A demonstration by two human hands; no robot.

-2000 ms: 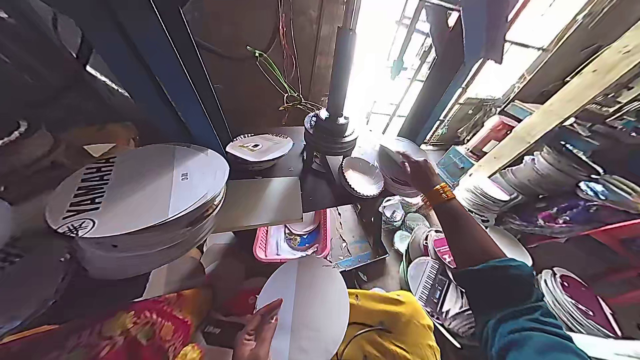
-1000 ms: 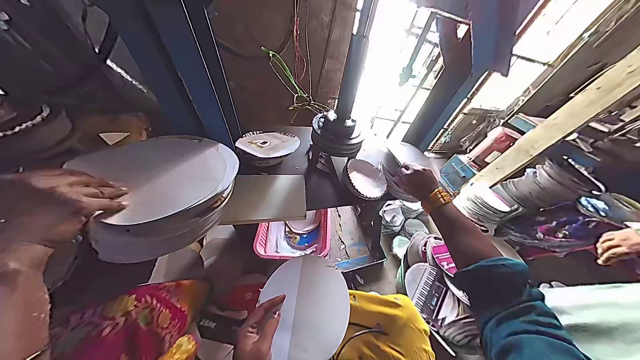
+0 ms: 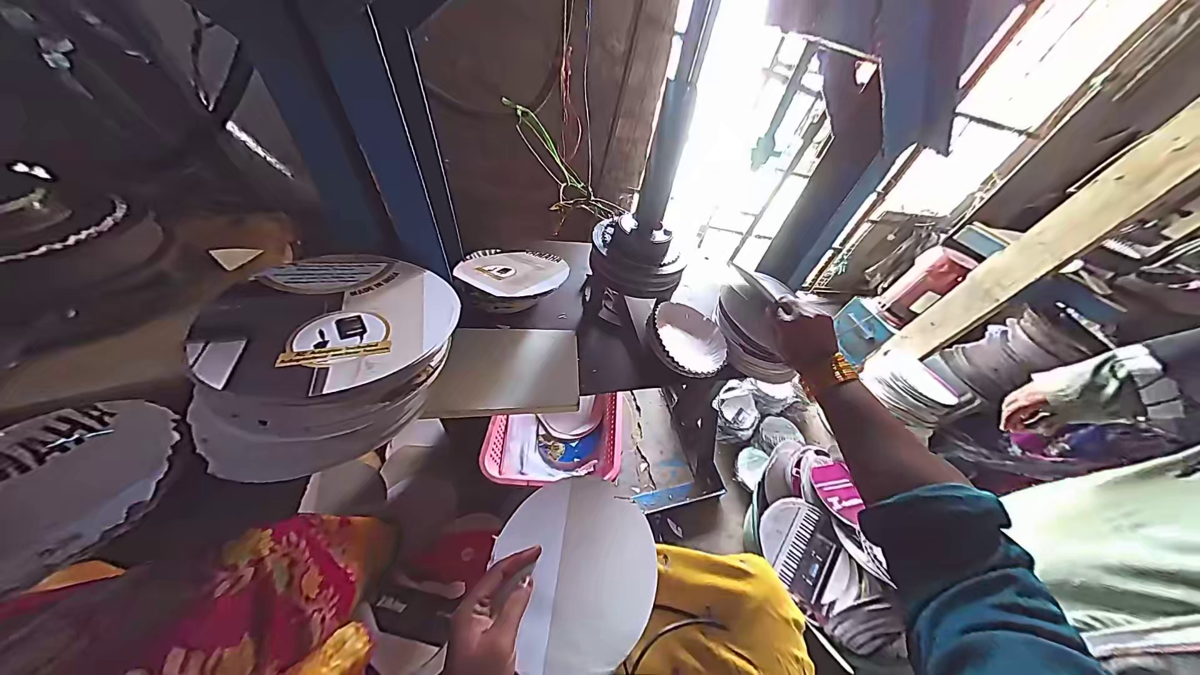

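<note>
My left hand (image 3: 494,614) holds a round white paper disc (image 3: 591,572) by its left edge, low in the middle of the view, above yellow cloth. My right hand (image 3: 804,330), with gold bangles at the wrist, reaches out and touches the top of a stack of grey discs (image 3: 750,333); its fingertips are partly hidden. Left of that stack sit fluted white paper plates (image 3: 690,339) on the dark table. The press column with its round metal die (image 3: 637,258) stands behind them. Another pile of formed plates (image 3: 512,274) lies left of the die.
A tall stack of printed discs (image 3: 323,375) stands at left, beside a flat board (image 3: 506,370). Below the table is a pink plastic basket (image 3: 487,450) with plates. Discs heap on the floor (image 3: 797,544) at right. Another person's hand (image 3: 1027,403) shows at far right, near a wooden beam (image 3: 1041,234).
Another person's hand, on the left stack a second ago, is out of view there, and a differently printed disc now tops that stack. My hands stay in nearly the same places.
</note>
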